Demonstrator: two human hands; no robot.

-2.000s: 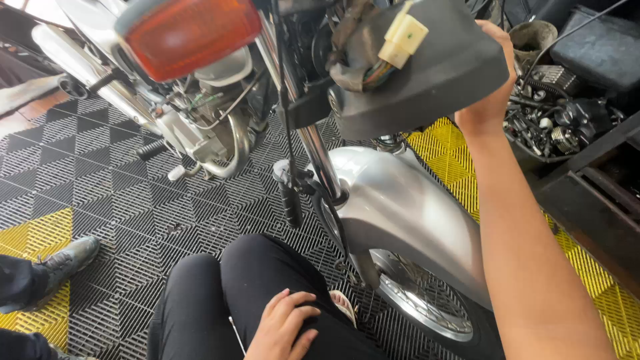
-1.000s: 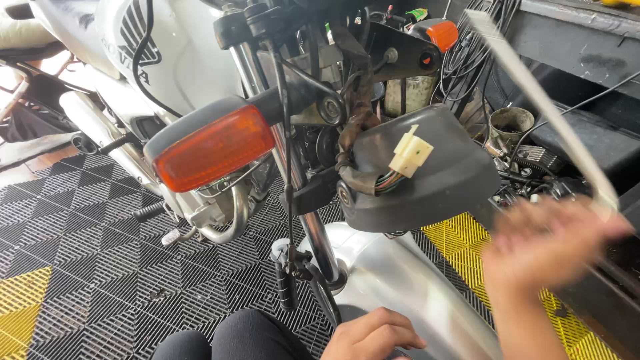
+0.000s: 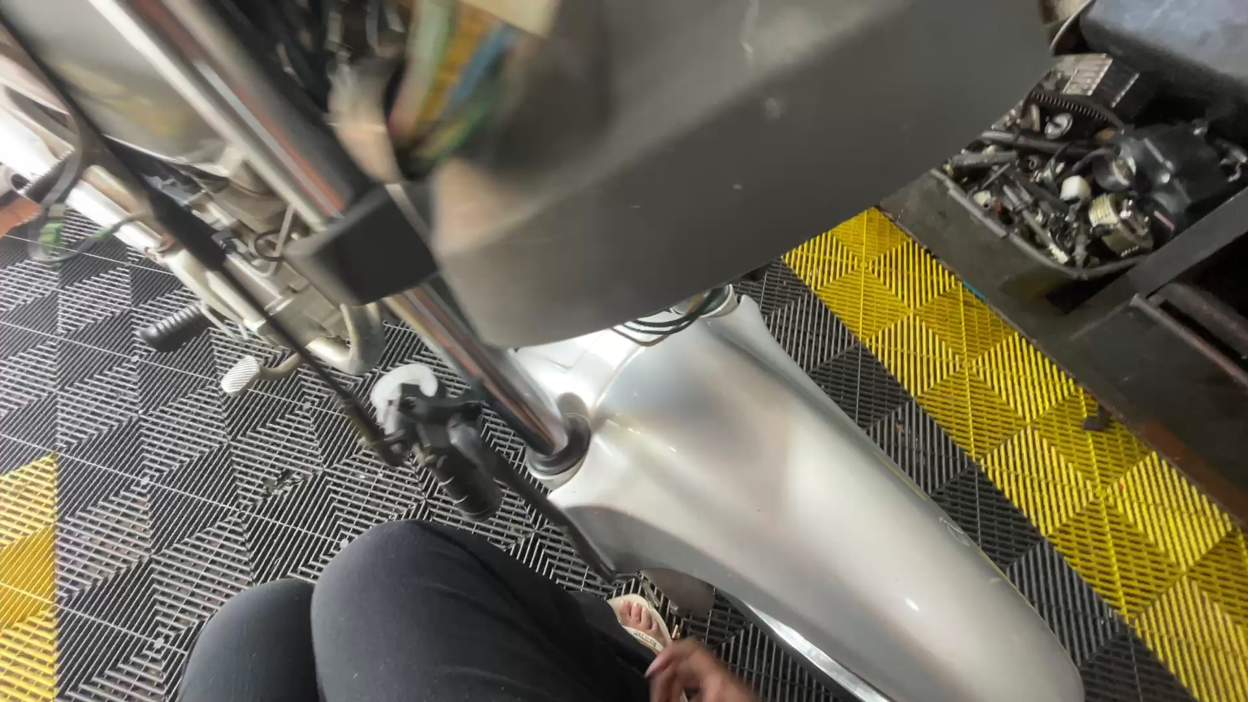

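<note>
At the bottom edge, my left hand (image 3: 700,673) is partly in view and blurred, close to the silver front fender (image 3: 741,468) of a motorcycle; whether it holds anything cannot be seen. My right hand is out of view. Above the fender is a dark plastic housing (image 3: 682,195), blurred, with coloured wires (image 3: 453,73) and part of a pale connector at its upper left. A chrome fork tube (image 3: 487,370) runs down beside it to the fender. A black lever and grip assembly (image 3: 453,458) hangs to the left of the fork.
A tray of mixed metal parts (image 3: 1063,195) sits on a dark bench frame (image 3: 1170,322) at the right. Black and yellow floor tiles (image 3: 975,390) lie below. Another motorcycle's footpeg (image 3: 175,327) shows at the left. My legs (image 3: 439,624) and a sandalled foot (image 3: 639,619) are below.
My right hand, raised with a long pale strip-like thing one second ago, has left the view. The view has shifted downward and nearer, so the orange indicators are out of sight.
</note>
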